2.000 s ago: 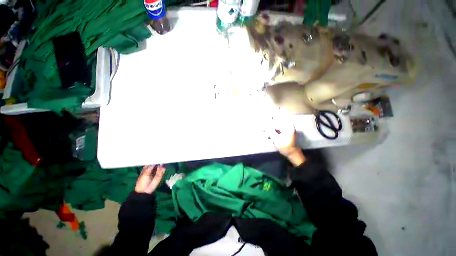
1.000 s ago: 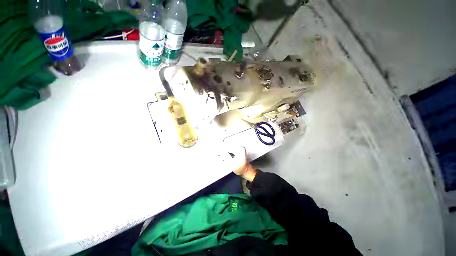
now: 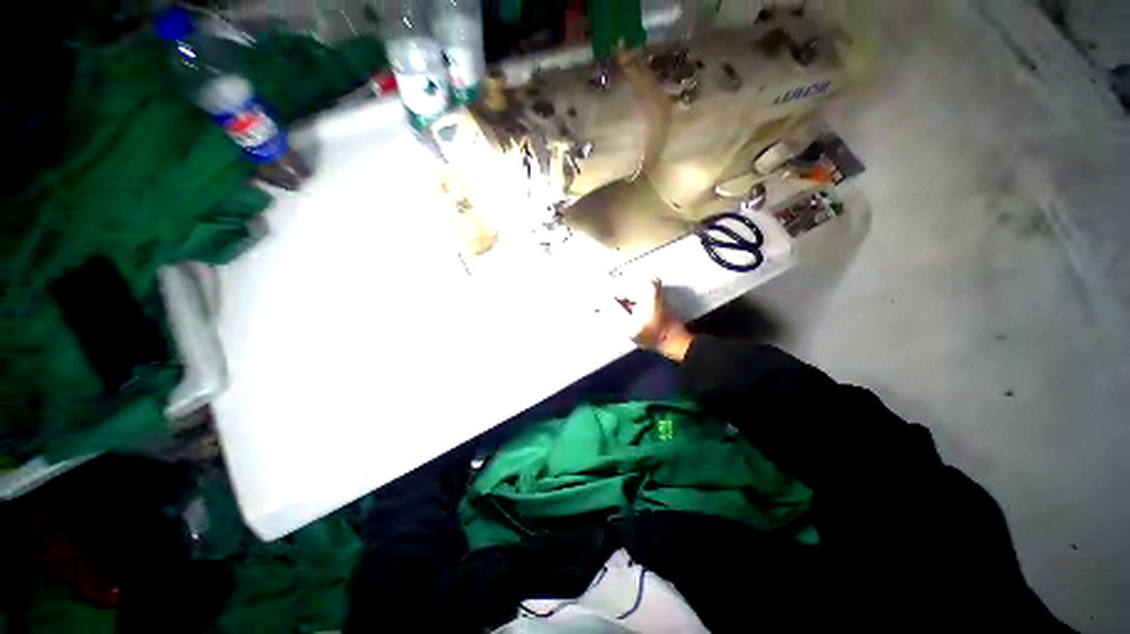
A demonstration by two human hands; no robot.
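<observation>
My right hand [image 3: 652, 320] is at the table's front edge, left of the scissors, with its fingers washed out by glare. A tiny dark item shows at its fingertips; I cannot tell what it is. My left hand is not visible. A bright green fabric [image 3: 595, 464] lies bunched over my lap below the table edge. The beige sewing machine [image 3: 713, 136] stands at the back right, its needle area lost in glare. Black-handled scissors [image 3: 732, 242] lie in front of the machine head.
The white table [image 3: 359, 334] has a cola bottle [image 3: 248, 124] at the back left and clear bottles [image 3: 421, 84] behind the machine. A parts tray [image 3: 808, 213] is at the right end. Green cloth [image 3: 99, 161] is heaped at left, with a black flat object [image 3: 105, 320] on it.
The view swung right, then partly back left. My left hand, seen two seconds ago below the front edge, is out of sight now. My right hand stays near the table's front edge.
</observation>
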